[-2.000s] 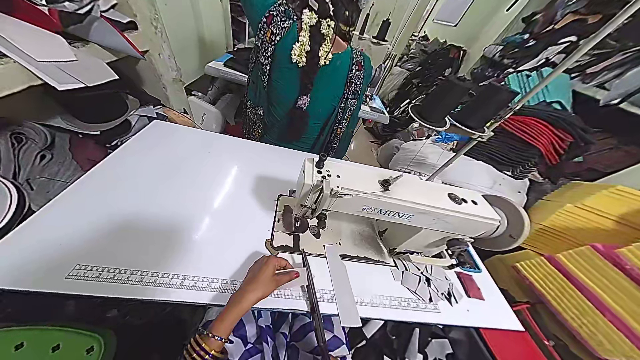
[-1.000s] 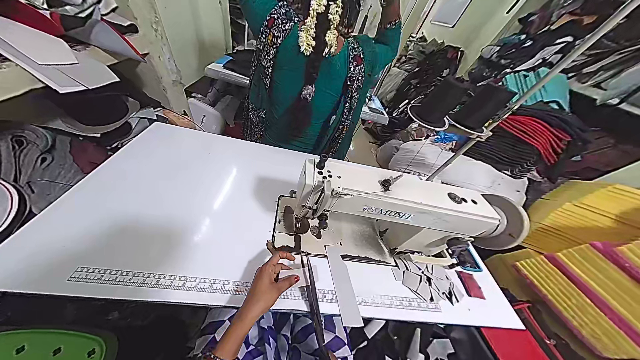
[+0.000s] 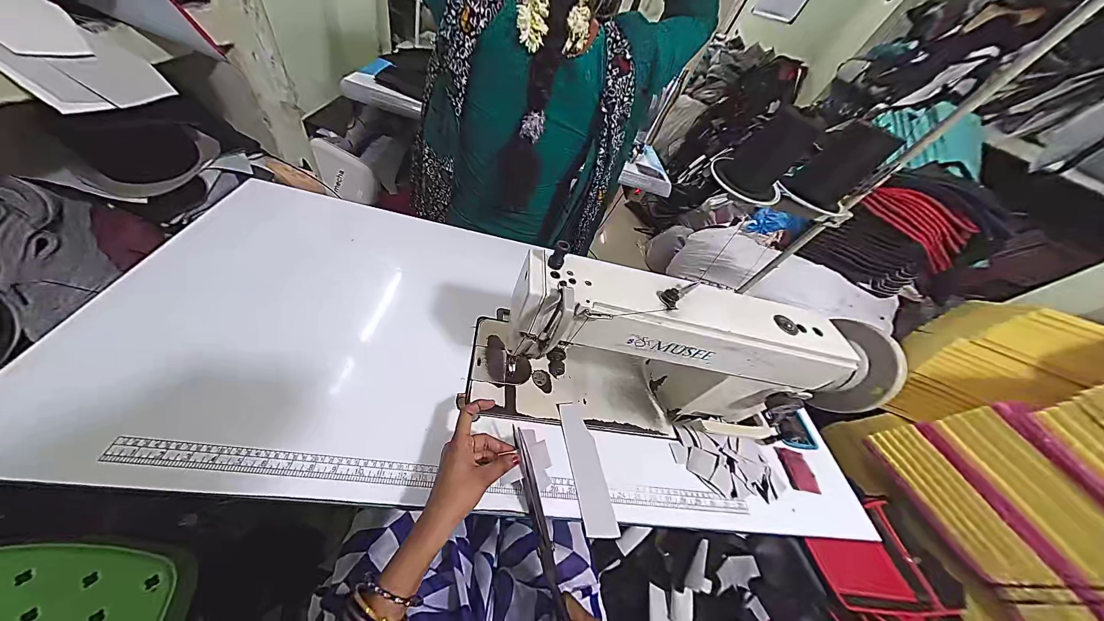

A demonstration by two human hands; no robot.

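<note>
My left hand (image 3: pixel 473 457) is over the table's front edge, thumb and fingertips pinching a small pale piece at the scissors' blades; the index finger points towards the machine bed's corner. Long dark scissors (image 3: pixel 536 509) point away from me, tips near small pale cut pieces (image 3: pixel 535 453). Only a little of my right hand (image 3: pixel 580 607) shows at the bottom edge, around the scissors' handle end. Just right of the blades, a long pale strip (image 3: pixel 591 474) lies from the bed over the table edge. The white sewing machine (image 3: pixel 690 336) stands behind.
A clear ruler (image 3: pixel 285 457) lies along the front of the white table (image 3: pixel 259 345). Pale scraps (image 3: pixel 733 466) and a dark red piece (image 3: pixel 798 470) are at right. Yellow stacks (image 3: pixel 975 483) stand beyond the right side. A person in green (image 3: pixel 526 147) is behind the table.
My left index finger has stretched out towards the machine bed, while the hand stays beside the scissors. The person behind the table has raised both arms.
</note>
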